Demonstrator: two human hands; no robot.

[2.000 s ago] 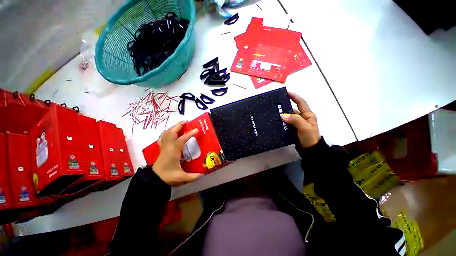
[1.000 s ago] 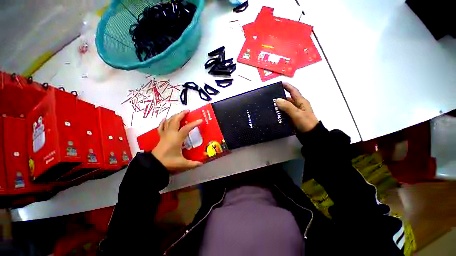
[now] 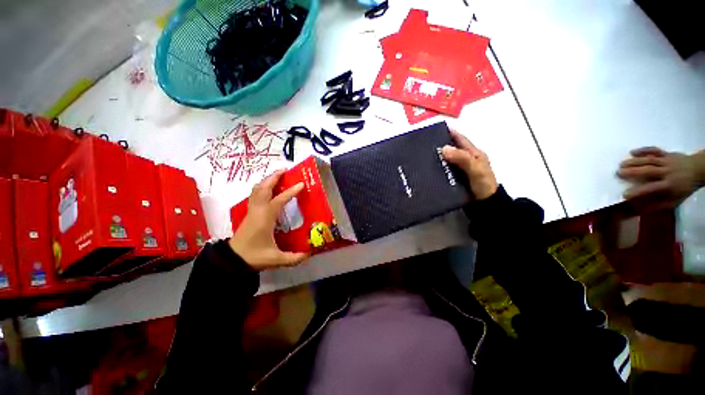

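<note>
My left hand (image 3: 267, 228) grips a red outer sleeve (image 3: 308, 202) with an earphone picture and a yellow cartoon, near the table's front edge. The sleeve's open end faces right, its pale inside showing. My right hand (image 3: 473, 167) holds the far right end of a black inner box (image 3: 398, 185) with small pale lettering. The left end of the black box is at the sleeve's open end; how far it is inside is hidden.
A teal basket (image 3: 274, 89) holds black handles; more handles (image 3: 345, 94) lie beside it. Red and white sticks (image 3: 242, 150) are scattered near. Flat red sleeves (image 3: 433, 71) lie behind the box. Finished boxes (image 3: 116, 204) stand left. Another person's hand (image 3: 657, 176) rests on the table right.
The black box and my right hand have shifted slightly right, and more of the sleeve's pale inside shows. Another person's hand has come into view at the right.
</note>
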